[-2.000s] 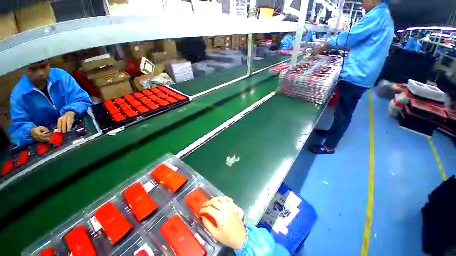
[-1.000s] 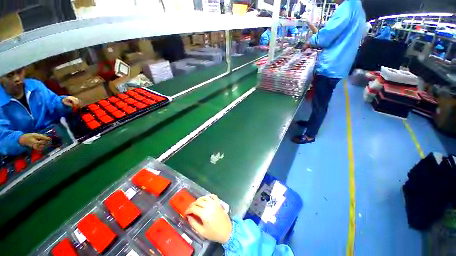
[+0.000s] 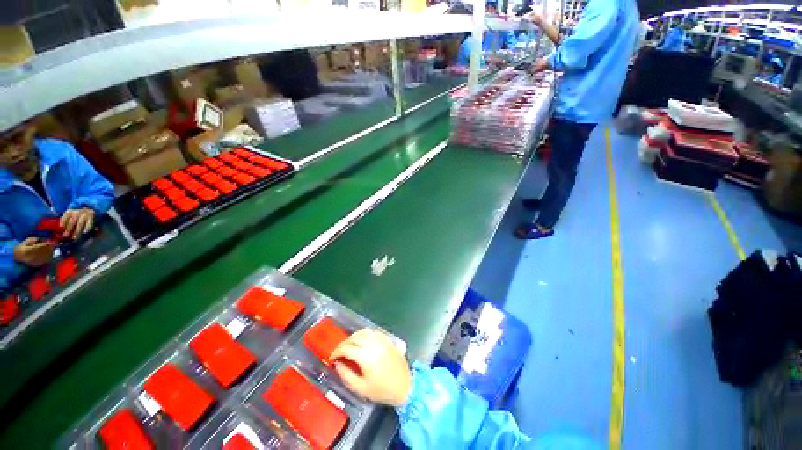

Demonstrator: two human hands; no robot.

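A clear blister tray (image 3: 249,384) lies on the green line surface at the bottom, its lower part cut off by the picture edge. Its pockets hold several red-backed phones (image 3: 222,353), with small white patches beside some. My right hand (image 3: 373,366) rests with curled fingers over the red phone (image 3: 325,338) in the tray's far right pocket. The fingers hide its near end, so I cannot tell whether they grip it. My left hand is not in view.
A black tray of red covers (image 3: 214,186) stands across the belt at left, beside a seated worker (image 3: 44,206) handling a phone. Stacked clear trays (image 3: 501,114) and a standing worker (image 3: 585,97) are farther along. A blue bin (image 3: 485,347) is below the line's right edge.
The view has turned to the right since the first frame. My right hand stays over the same pocket. The worker at left has brought both hands together around a red item.
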